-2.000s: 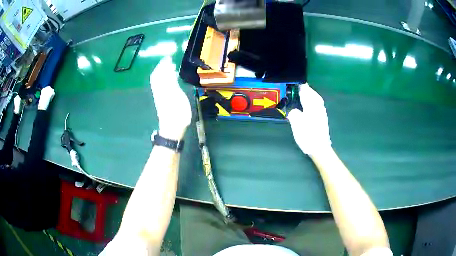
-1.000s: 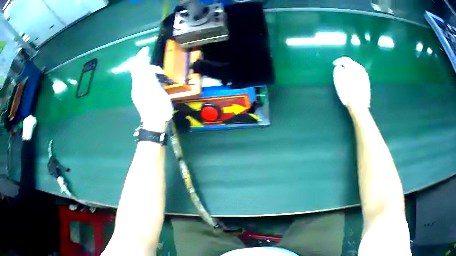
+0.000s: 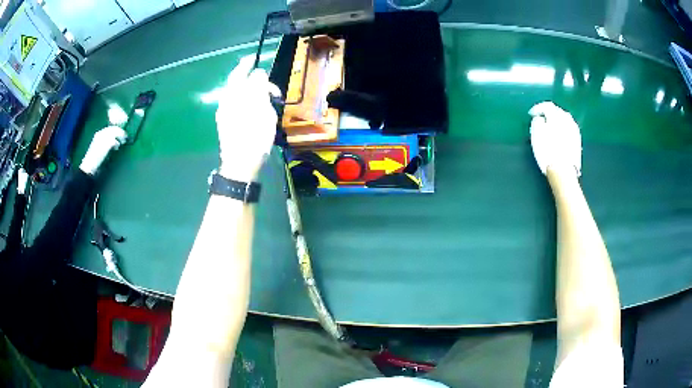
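Note:
My left hand (image 3: 246,121), in a white glove, holds a thin black phone frame (image 3: 262,42) upright along the left side of the fixture. The frame's lower part is partly hidden by my fingers. The orange-brown fixture (image 3: 294,91) lies at the left of the press, with no frame seen in it. The grey press head (image 3: 331,10) is above its back end, cut by the picture's top. My right hand (image 3: 556,140), gloved, is over the green belt at the right, fingers curled; nothing is seen in it.
A black pad (image 3: 402,72) lies right of the fixture. The base panel has a red button (image 3: 350,168). A wrapped hose (image 3: 303,258) hangs towards my lap. At left, a neighbour's gloved hand (image 3: 102,145) touches another phone frame (image 3: 137,117), near an air gun (image 3: 102,236).
My right hand has left the press's right side and moved right. My left hand now has a black frame beside the fixture. The neighbour's hand has reached the other frame.

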